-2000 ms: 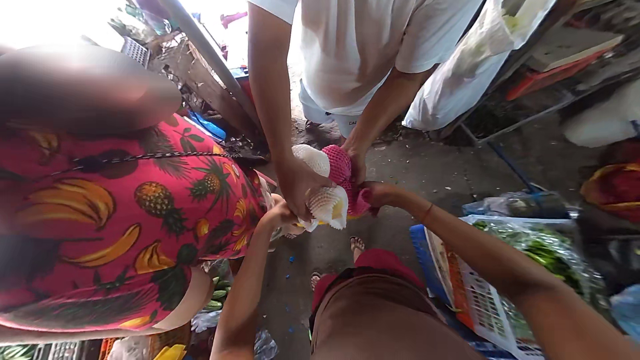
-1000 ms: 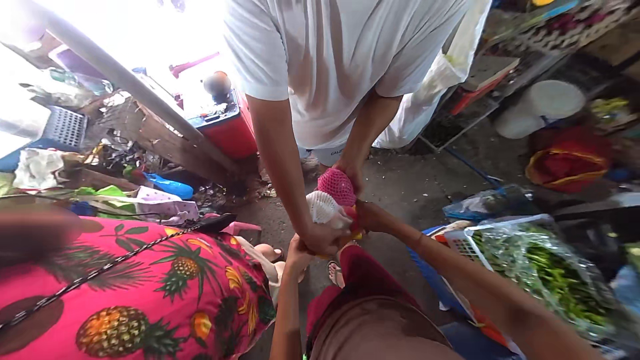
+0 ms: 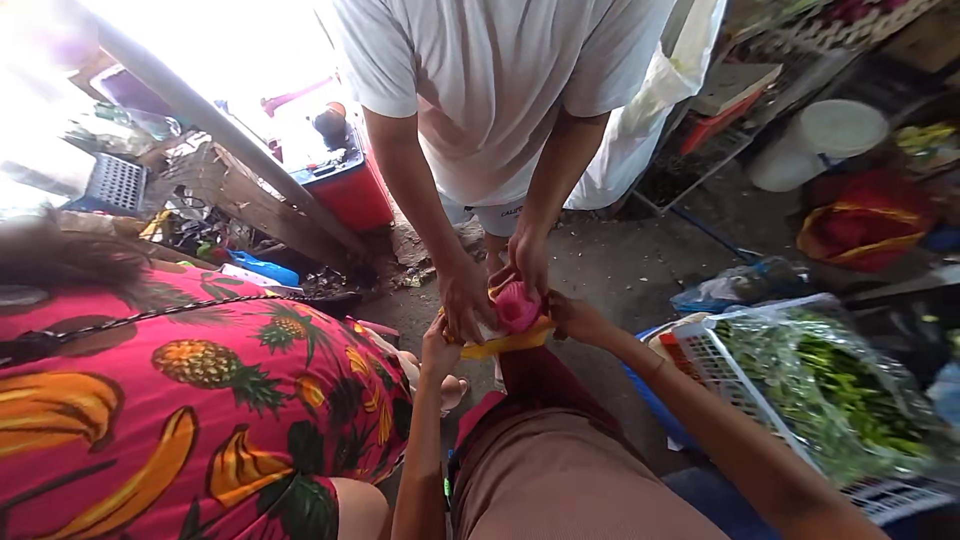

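Note:
A yellow plastic bag (image 3: pixel 504 345) is stretched between my two hands in the middle of the view. My left hand (image 3: pixel 440 346) grips its left edge and my right hand (image 3: pixel 576 318) its right edge. Over the bag's mouth are both hands of a person in a white T-shirt (image 3: pixel 495 67). Those hands hold a pink foam-net sleeve (image 3: pixel 517 307), which sits in or just above the opening. Something whitish lies beside it, mostly hidden by the person's fingers. What the net wraps cannot be seen.
At left, close by, is a person in a fruit-print garment (image 3: pixel 247 390). A white plastic crate (image 3: pixel 739 382) of bagged green vegetables (image 3: pixel 847 397) stands at right. Further off are a red cooler box (image 3: pixel 349 191), a white bucket (image 3: pixel 840 131), a red sack (image 3: pixel 862 225) and a slanting pole (image 3: pixel 202 112).
The pink and white netted items, held up by the other person earlier, are now lower, at the yellow bag. The white one is now largely covered by that person's hand.

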